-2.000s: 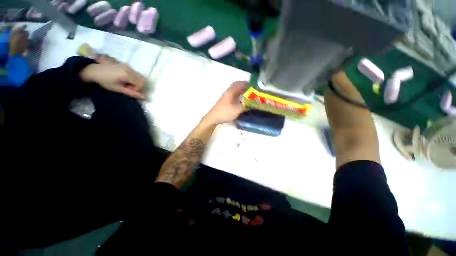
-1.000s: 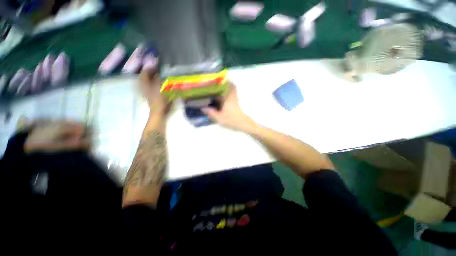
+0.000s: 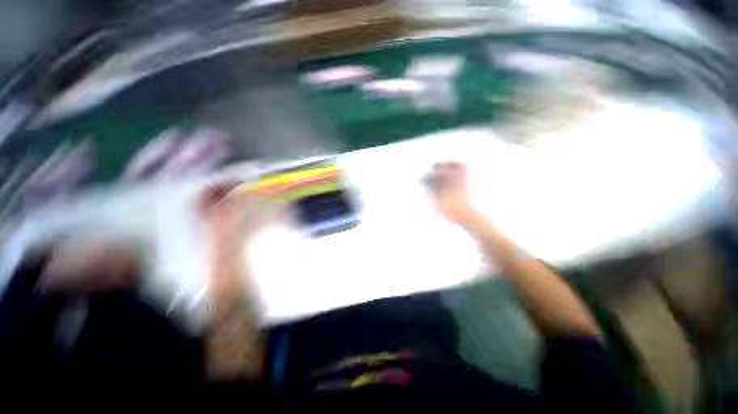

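Note:
The frame is badly blurred. The dark press fixture point(image 3: 325, 209) sits on the white bench below the yellow and red label strip point(image 3: 295, 183); whether a housing is in it cannot be told. The grey press point(image 3: 263, 121) stands behind the strip. My left hand point(image 3: 224, 202) is at the left of the strip, too blurred to show its fingers or any hold. My right hand point(image 3: 450, 187) is on the bench right of the fixture, over a small dark patch where the blue-grey switch pad lies; its fingers are not clear.
Pink housings point(image 3: 340, 76) lie on the green belt point(image 3: 356, 117) behind the bench, with more at the left point(image 3: 180, 154). The blurred cream fan point(image 3: 566, 105) stands at the right end. A neighbour's hand point(image 3: 93, 263) is at the left. A brown box point(image 3: 647, 323) is at lower right.
My right hand has left the fixture and moved right to the switch pad's place. My left hand stays left of the strip. The view has swung, with more of the far side showing.

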